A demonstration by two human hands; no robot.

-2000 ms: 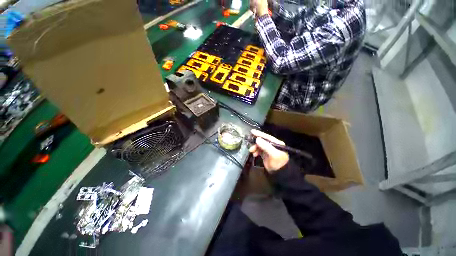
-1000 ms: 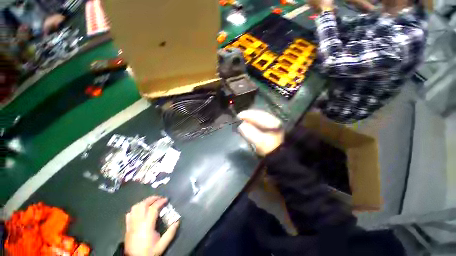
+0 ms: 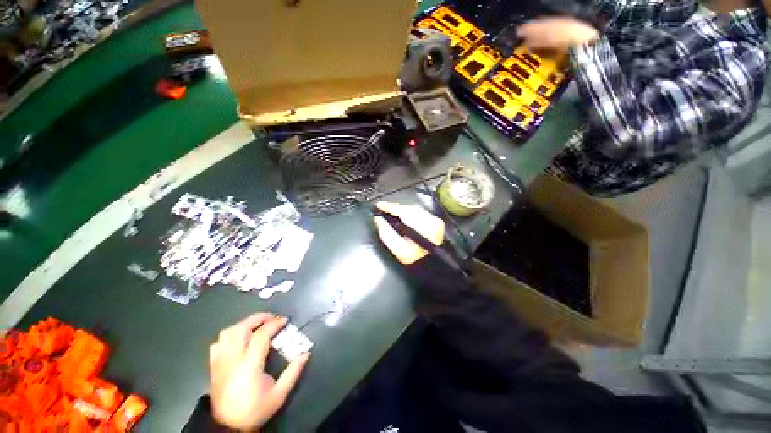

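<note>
My left hand [image 3: 249,368] rests on the dark green bench, thumb and fingers around a small pale rectangular part [image 3: 292,341]. My right hand [image 3: 410,230] is over the bench to the upper right, closed on the dark soldering iron [image 3: 404,225]; its tip is too blurred to make out. Thin silvery bits [image 3: 335,313] lie just right of the pale part. A pile of white-silver flat pieces [image 3: 232,245] lies beyond my left hand. Orange housings [image 3: 63,380] are heaped at the lower left.
A black fan with wire grille [image 3: 334,161] stands under a cardboard flap [image 3: 313,59]. A metal-topped unit [image 3: 435,110] and yellow-green tin [image 3: 465,191] are beside it. A person in a checked shirt [image 3: 659,101] reaches over a black tray [image 3: 517,128]. An open cardboard box [image 3: 621,279] sits below.
My right hand has moved from beside the tin toward the left and nearer the pale part. My left hand came into view and stays at the pale part. The other person's hand now reaches over the tray.
</note>
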